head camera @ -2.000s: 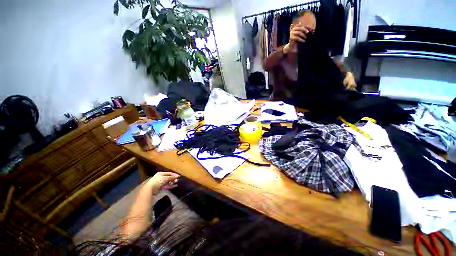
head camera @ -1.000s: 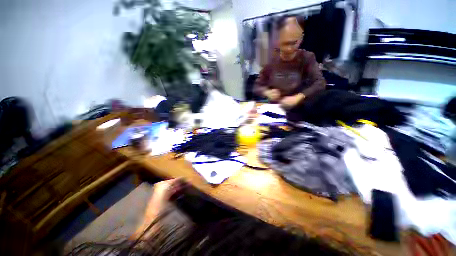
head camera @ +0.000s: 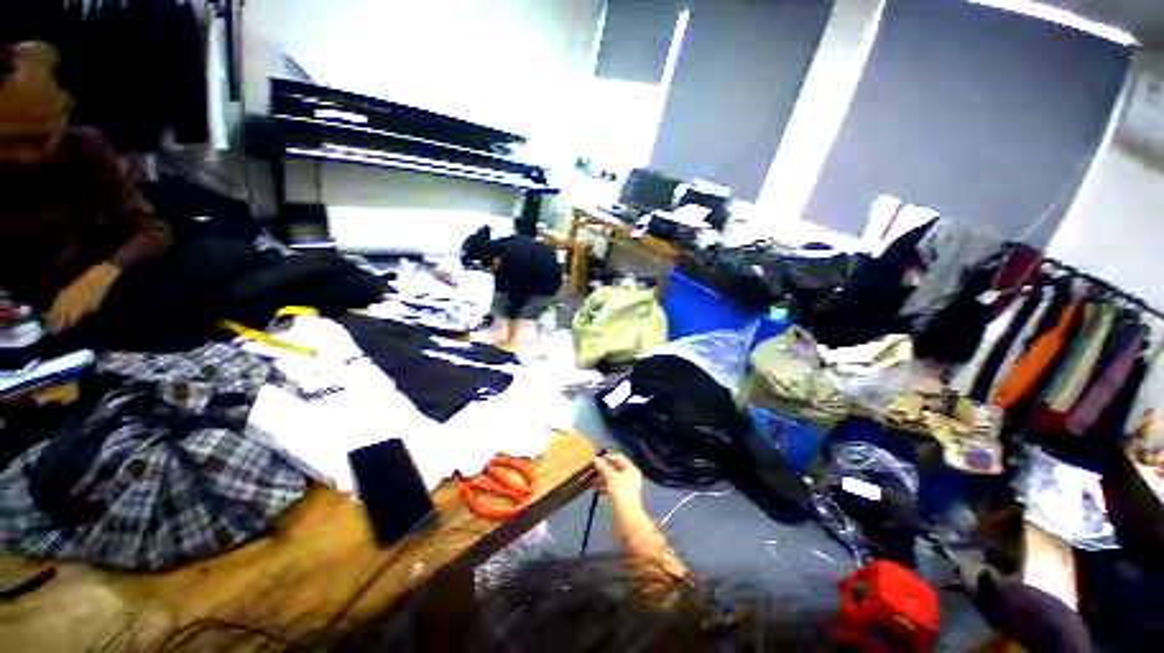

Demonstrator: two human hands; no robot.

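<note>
My right hand (head camera: 622, 482) is raised just beyond the table's front right corner, at the lower middle. Its fingertips are closed on the end of a thin black strip (head camera: 589, 520), which hangs down beside the table edge. The rest of the strip is hidden. My left hand is out of view. Scissors with orange-red handles (head camera: 498, 487) lie near the table corner, left of my right hand. A black smartphone (head camera: 392, 490) lies flat to their left. Dark hair blurs the bottom edge.
A plaid garment (head camera: 166, 466), white cloth (head camera: 335, 406) and black panels (head camera: 428, 370) lie on the wooden table (head camera: 275, 561). A person (head camera: 77, 217) works at far left; another crouches behind. Bags and a red stool (head camera: 887, 606) stand right. Another person's forearm (head camera: 1049, 561) shows at lower right.
The view has swung right. My left hand and the black cord tangle have left the picture. My right hand with the strip, the floor, bags and clothes rail have come into view.
</note>
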